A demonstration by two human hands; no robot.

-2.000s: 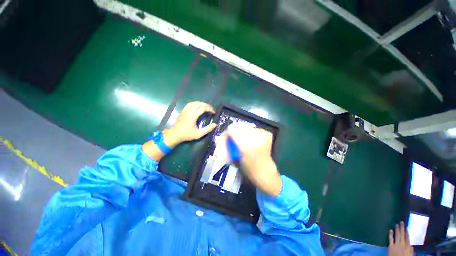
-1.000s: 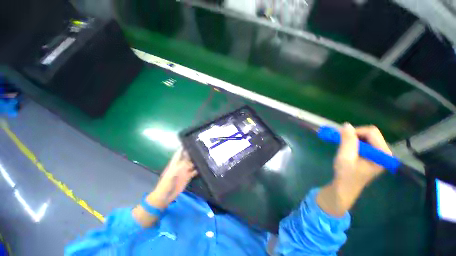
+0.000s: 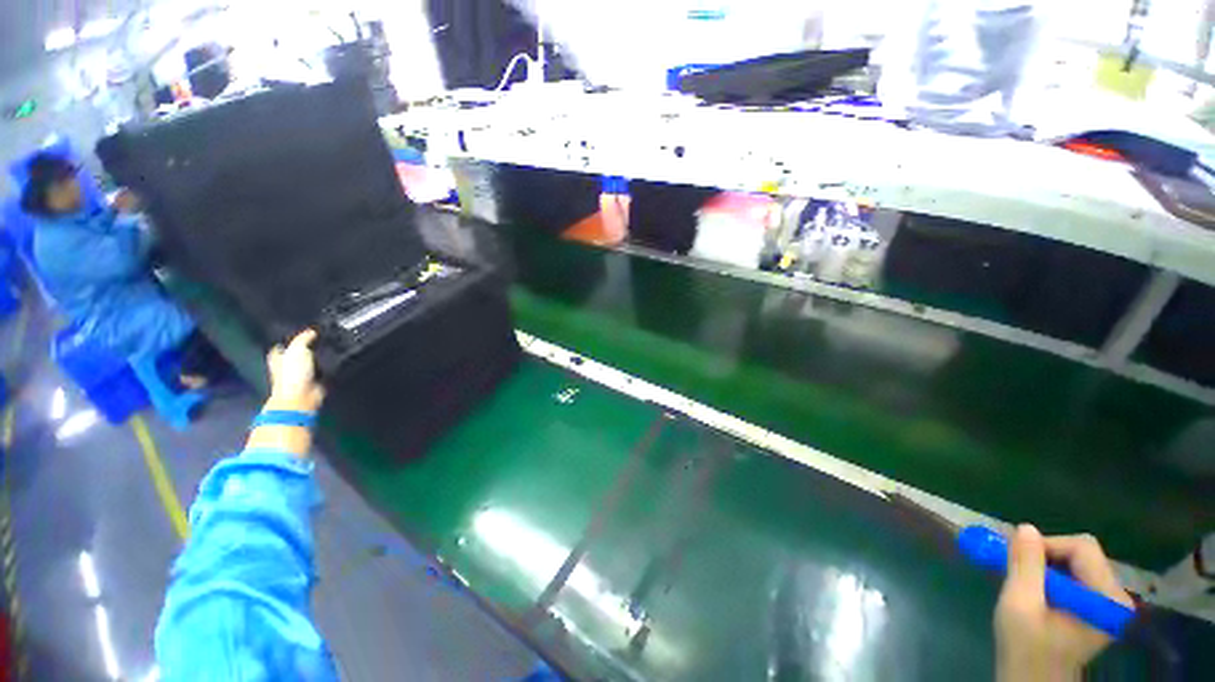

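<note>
My left hand, with a blue strap on its wrist, is at the near left edge of a black tray on top of a deep black tray stack. Its fingers curl over the tray's edge. A silver-white strip of an open unit shows inside the top tray; the rest of the unit is hidden or too small to tell. My right hand, low at the right and partly cut off by the bottom edge, holds the blue handle of a soldering iron. Its thin tip points up and left over the bench rail.
A tall black foam slab stands up behind the top tray. The green bench runs to the right, with a pale rail along it. A white shelf is above. A person in blue sits at the far left.
The view has swung left and up. My left hand has carried the tray with its unit from in front of me to the stack. My right hand still holds the iron, now lower in view.
</note>
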